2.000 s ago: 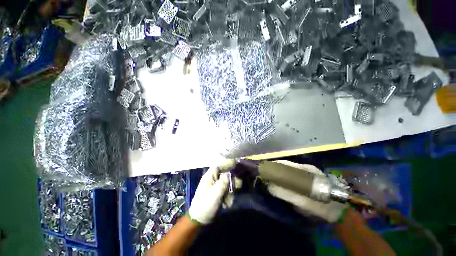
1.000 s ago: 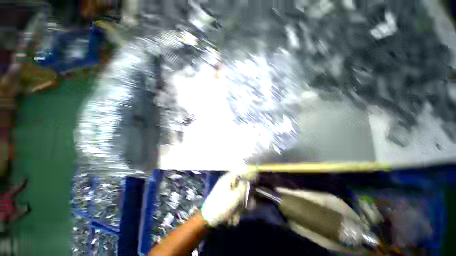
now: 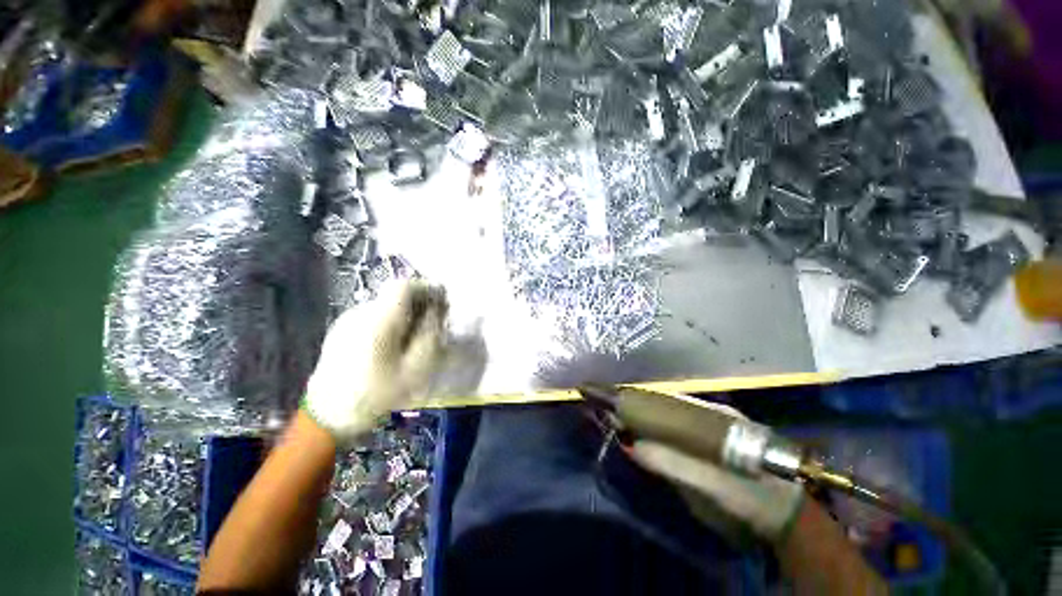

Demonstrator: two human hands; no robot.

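Note:
My left hand (image 3: 373,361), in a white glove, is over the table's front left part, beside a small group of loose brackets (image 3: 338,233). Something dark shows at its fingertips; I cannot tell whether it is held. My right hand (image 3: 728,483), also gloved, is closed around the thick olive-brown air tool (image 3: 675,421) at the table's front edge. The tool's dark nose points left, and a thin bright piece shows just below it. Fine metal pins (image 3: 582,233) lie in a spilled clear bag at mid table.
A large heap of brackets (image 3: 745,105) covers the back of the table. A bulging plastic bag (image 3: 210,279) lies at the left edge. Blue bins of parts (image 3: 379,524) stand below. An air hose (image 3: 932,530) trails right. A yellow-orange object (image 3: 1040,289) is at the far right.
My left hand has left the tool's nose, where it held a small bracket, and moved left over the table. My right hand still holds the tool. The view has shifted.

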